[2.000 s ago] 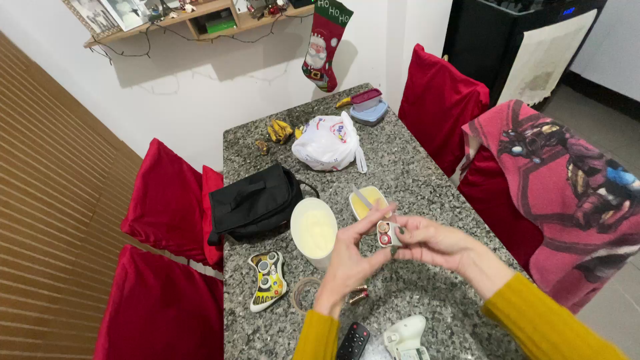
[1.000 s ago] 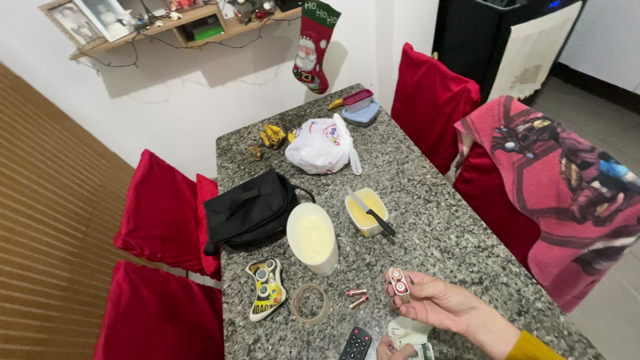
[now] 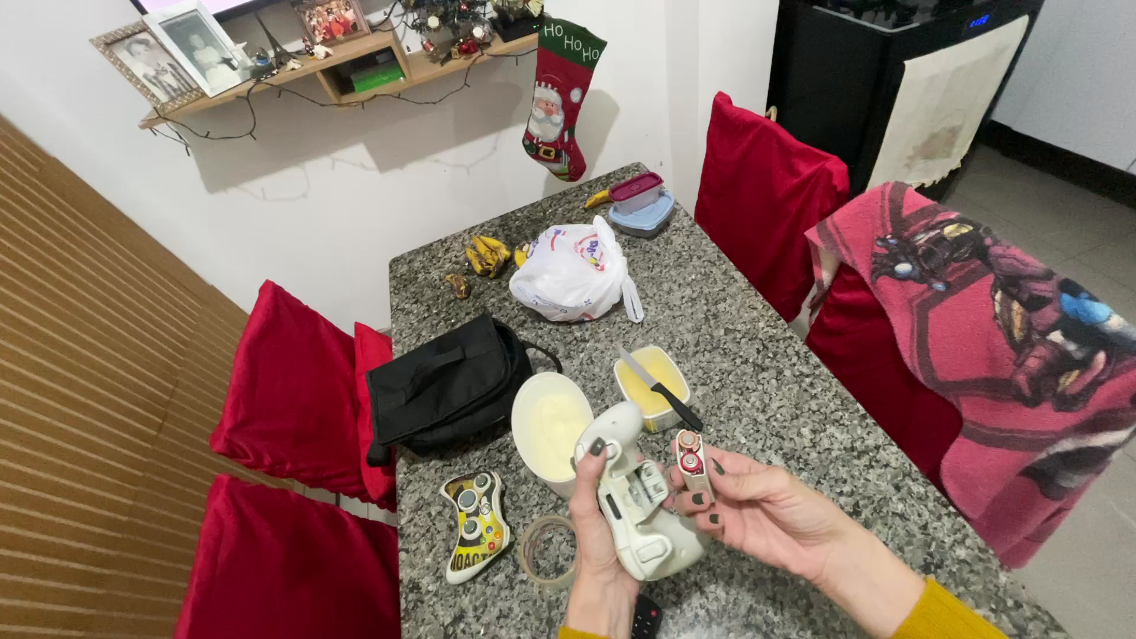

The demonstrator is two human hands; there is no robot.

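My left hand (image 3: 596, 532) holds a white game controller (image 3: 635, 506), its underside toward me and the battery bay uncovered. Just to the right, my right hand (image 3: 763, 506) grips a white battery pack (image 3: 693, 463) by its sides, with the ends of two AA batteries showing in it. The pack is close beside the bay, outside it. Left of my hands lies a second controller (image 3: 477, 524) with a yellow and black face. A roll of clear tape (image 3: 548, 552) lies between that controller and my left hand. Below my left wrist, a black remote control (image 3: 647, 619) is partly hidden.
Beyond my hands stand a white tub (image 3: 552, 426) with pale yellow contents and a margarine tub (image 3: 652, 382) with a knife (image 3: 664, 390) across it. A black bag (image 3: 448, 386), a white plastic bag (image 3: 572, 271), bananas (image 3: 487, 256) and lidded containers (image 3: 641, 209) are farther back on the granite table (image 3: 754, 373).
My left hand has raised the white controller from the table, where it lay a second ago. The battery pack, held in both hands at first, is now in my right hand alone.
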